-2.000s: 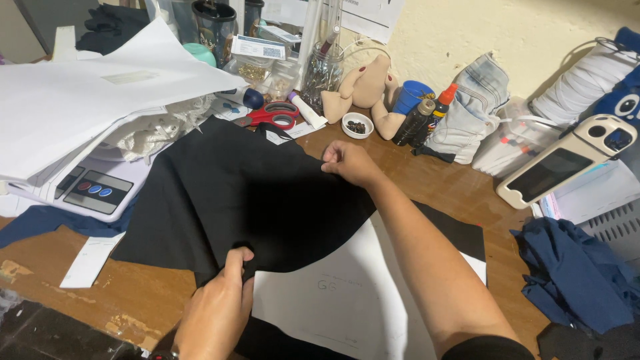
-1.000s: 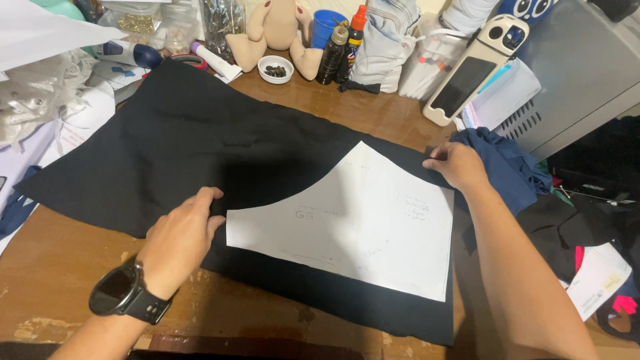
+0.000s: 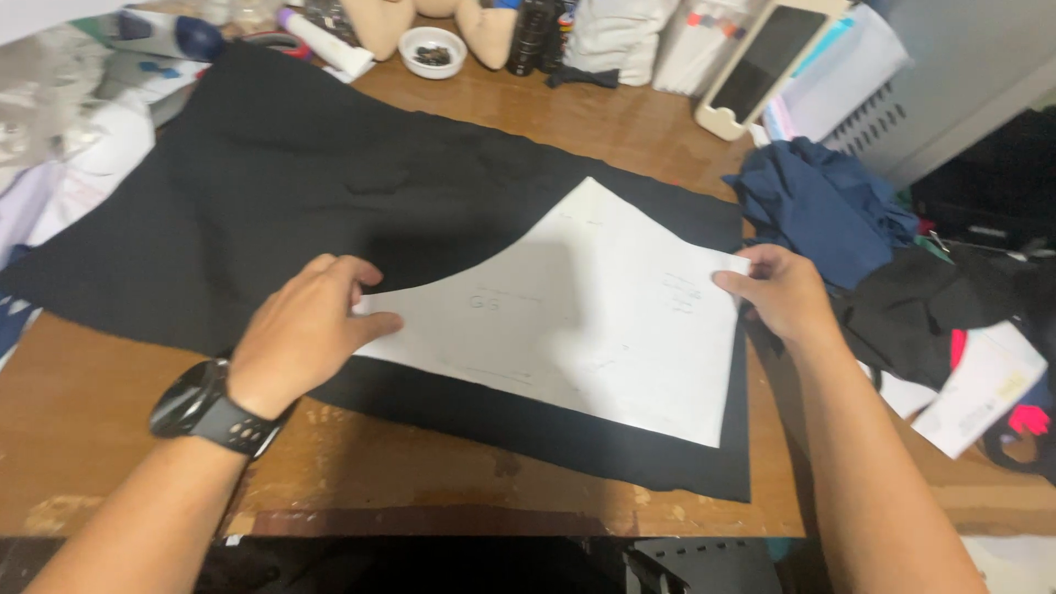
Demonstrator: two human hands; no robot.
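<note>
Black fabric (image 3: pixel 330 181) lies spread over the wooden table, with a white paper sewing pattern piece (image 3: pixel 528 330) on top of it. The pattern bears handwriting and a curved upper edge rising to a peak. My left hand (image 3: pixel 309 326), with a black watch on its wrist, is at the pattern's narrow left end, thumb on the paper and fingers apart. At the upper right corner, my right hand (image 3: pixel 780 289) pinches the paper between thumb and fingers, beside the fabric's right edge.
Along the back stand a small white bowl (image 3: pixel 432 53) with dark bits, a capped tube (image 3: pixel 326 41), dark bottles (image 3: pixel 530 33) and a beige device (image 3: pixel 767 62). Crumpled navy cloth (image 3: pixel 825 206) and black cloth (image 3: pixel 916 305) lie at the right; papers and plastic bags crowd the left.
The fabric, lifted by both hands two seconds ago, lies flat under the pattern. My left hand has moved onto the pattern's left end, and my right hand has taken its upper right corner.
</note>
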